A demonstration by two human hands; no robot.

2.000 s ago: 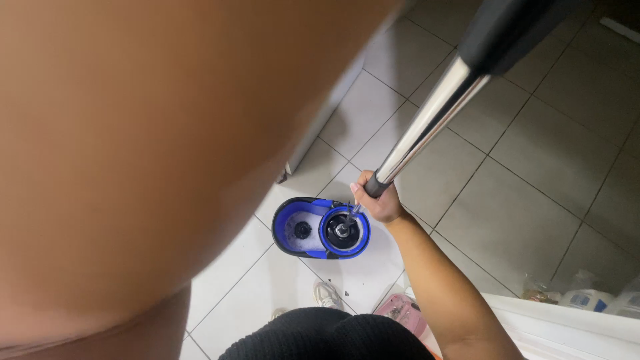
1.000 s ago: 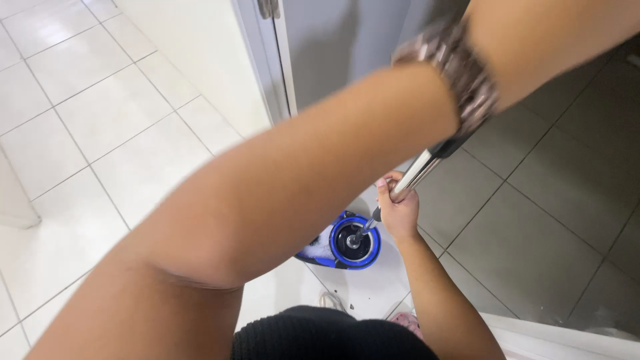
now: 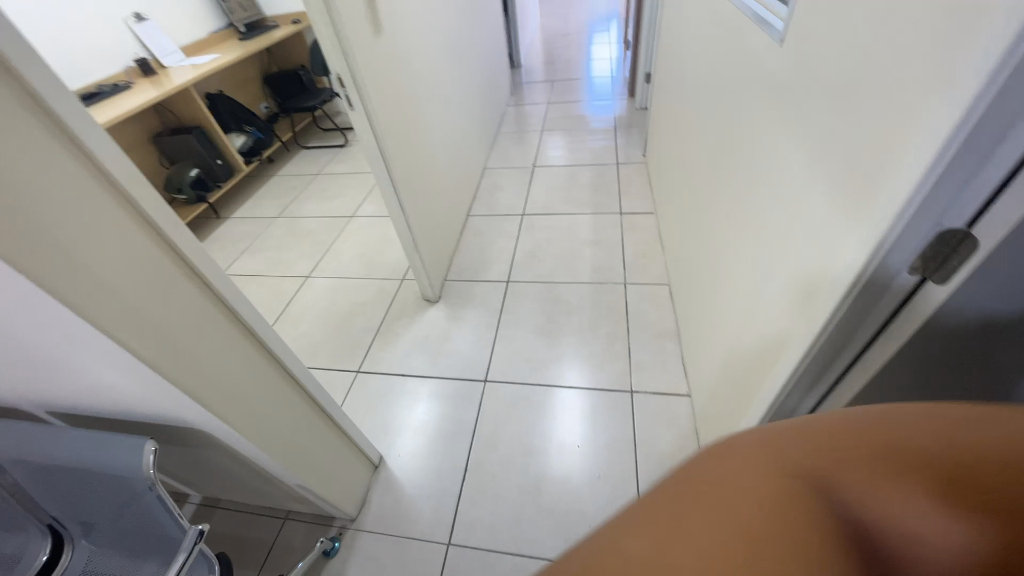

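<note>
Neither of my hands shows in the head view. A bare arm of mine (image 3: 832, 488), bent and blurred, crosses the lower right corner near a door frame (image 3: 888, 216) with a metal hinge (image 3: 944, 256). What the hands hold or touch is hidden. The mop handle and the blue bucket are outside the view.
A tiled corridor floor (image 3: 560, 336) runs ahead between pale walls. At left, a doorway opens on a wooden desk (image 3: 180, 80) and a black chair (image 3: 300, 92). Metal seating (image 3: 88, 488) stands at lower left, beside a wall end (image 3: 320, 456).
The view has swung widely from the bucket to the corridor. Earlier, one hand gripped the mop handle over the blue bucket; hands, handle and bucket are now out of view.
</note>
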